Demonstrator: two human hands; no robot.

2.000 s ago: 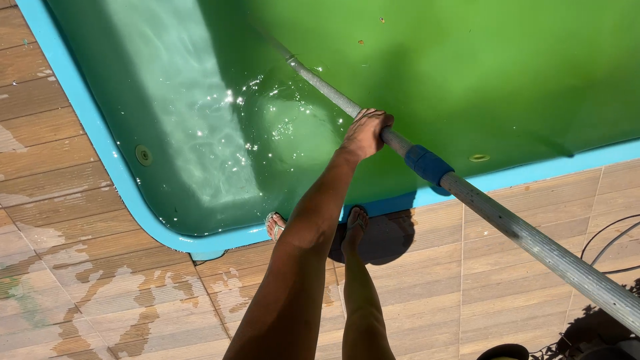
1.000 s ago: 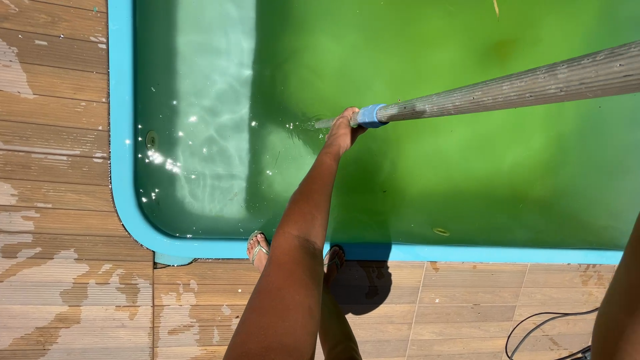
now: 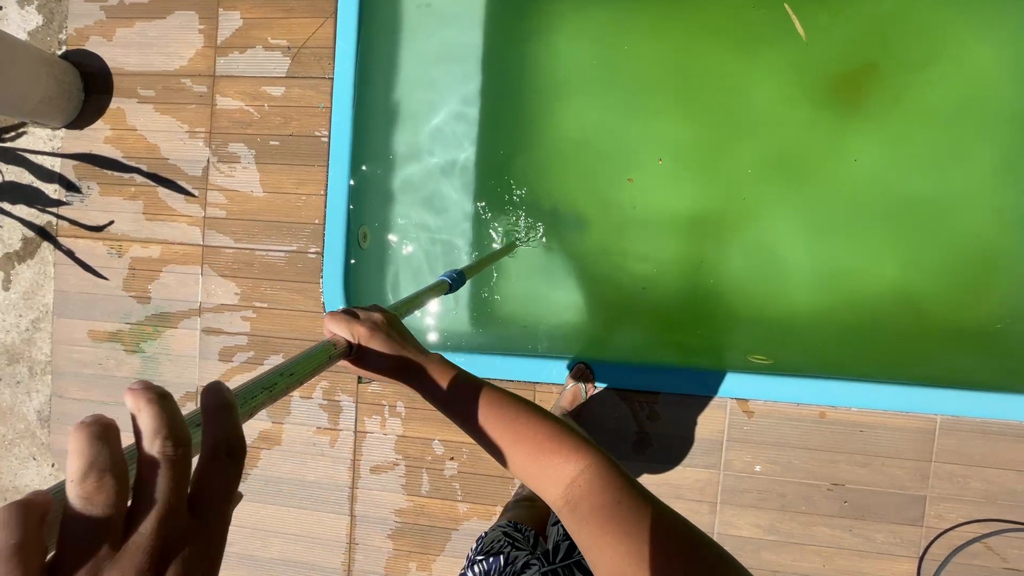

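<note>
My right hand (image 3: 376, 340) is closed around a telescopic metal pole (image 3: 280, 386), near the pool's corner. A blue collar (image 3: 453, 280) sits farther down the pole, whose lower end enters the water amid ripples; what lies beneath is hidden. Large at the lower left, my left hand (image 3: 152, 472) has its fingers spread and raised in front of the pole's upper part. Whether it touches the pole is unclear. Green, cloudy water (image 3: 720, 208) fills the pool, with a pale submerged ledge (image 3: 436, 144) along its left side.
A blue pool rim (image 3: 512, 366) borders the wood-look deck (image 3: 272, 480), which has wet patches. My sandalled foot (image 3: 578, 388) is at the rim. A round post (image 3: 36, 84) stands at the upper left, near leaf-like shadows. A dark cable (image 3: 960, 540) curves at the lower right.
The pole's upper part has swung from the right side to the lower left. My left hand held the pole earlier; now my right hand grips it. The view has shifted left.
</note>
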